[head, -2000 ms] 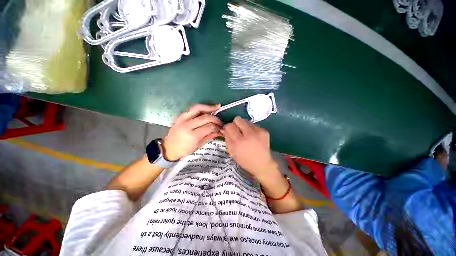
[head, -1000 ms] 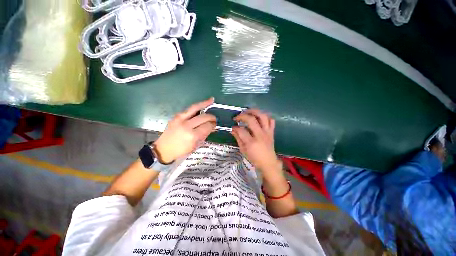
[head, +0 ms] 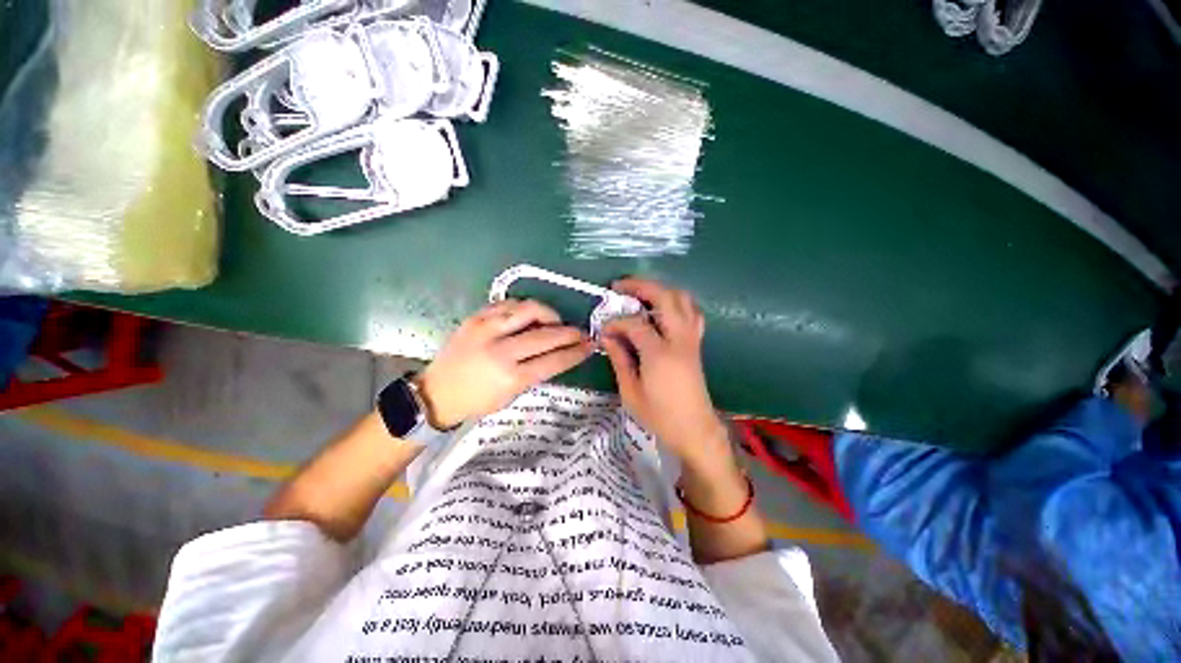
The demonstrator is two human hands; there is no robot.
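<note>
A white plastic loop frame (head: pixel 551 275) with a round disc end is held just over the green tabletop's near edge. My left hand (head: pixel 505 352) holds its near side, fingers over the rim. My right hand (head: pixel 661 343) grips the disc end and partly covers it. Whether a thin strip is in my fingers cannot be told. A loose flat pile of thin clear strips (head: pixel 635 162) lies beyond my hands. A stack of white loop parts (head: pixel 415 162) lies left of the pile, overlapping.
A shiny film-wrapped bundle (head: pixel 123 168) lies at the far left of the green tabletop (head: pixel 829 259). A pale strip (head: pixel 907 117) curves along it. More loop parts (head: pixel 1004 23) are at top right. A person in blue (head: pixel 1010 505) is at right; red frames (head: pixel 91 350) stand below.
The frame's disc was uncovered at right, then the loop was held level between both hands; now it tilts and my right hand covers part of the disc. The tabletop items have shifted slightly in view.
</note>
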